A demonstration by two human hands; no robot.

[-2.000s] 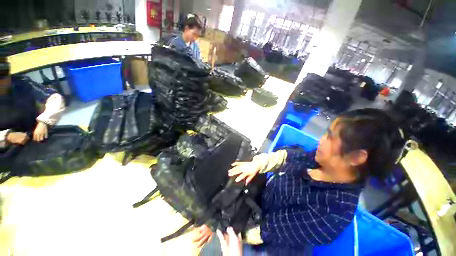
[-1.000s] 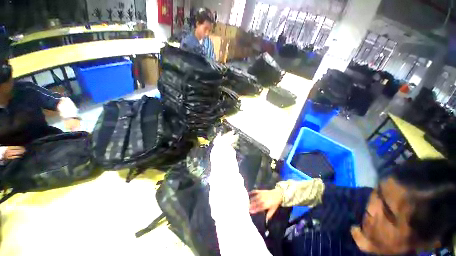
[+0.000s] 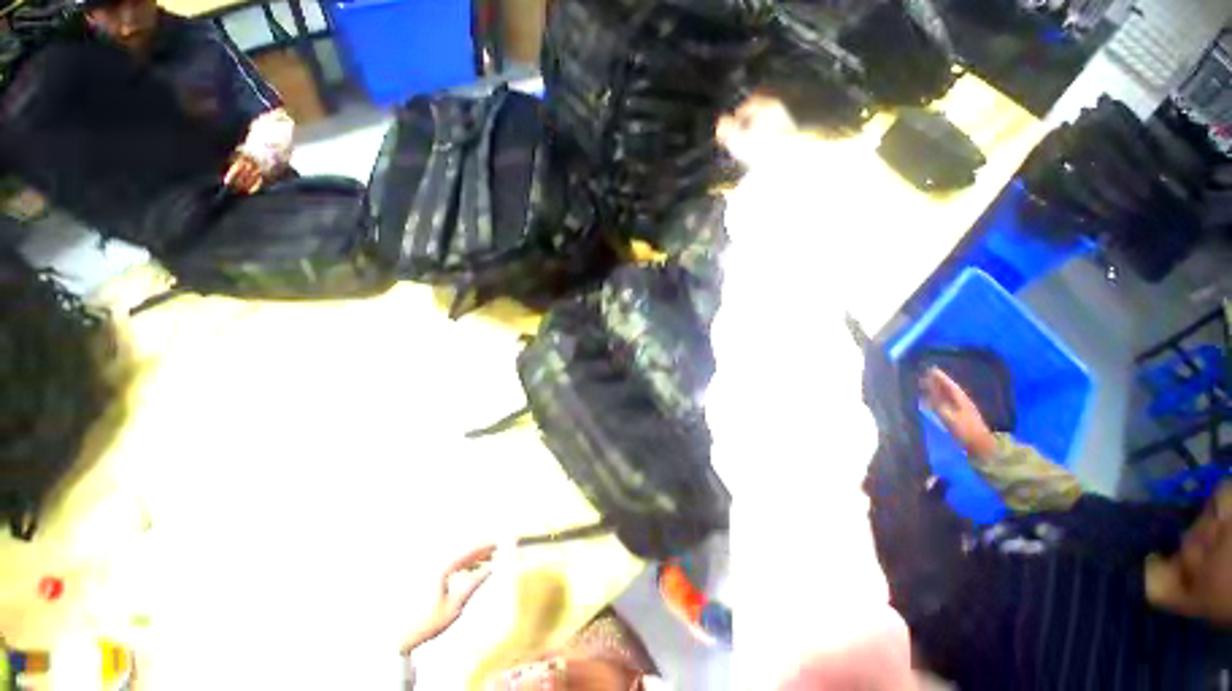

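Note:
A dark camouflage backpack (image 3: pixel 628 419) lies in front of me on the pale yellow table, with black webbing tails sticking out on its left. My right arm, glaring white from overexposure, stretches up across the picture and hides part of the backpacks. My right hand (image 3: pixel 757 131) is at the tall backpack stack (image 3: pixel 635 115); it is washed out, and whether it grips anything cannot be seen. My left hand (image 3: pixel 466 583) is low over the table, left of the backpack, empty with its fingers partly spread.
Another backpack (image 3: pixel 466 189) lies straps up at the back left. A coworker (image 3: pixel 142 122) sits behind a dark bag (image 3: pixel 277 236). At right, a coworker's hand (image 3: pixel 957 405) is over a blue bin (image 3: pixel 1047 365) holding a dark item. Small red and yellow things lie bottom left.
The view has tilted down and moved. My right arm has reached up to the stack, and my left hand is now off the backpack. The right-hand coworker's hand has moved from the backpack to the bin.

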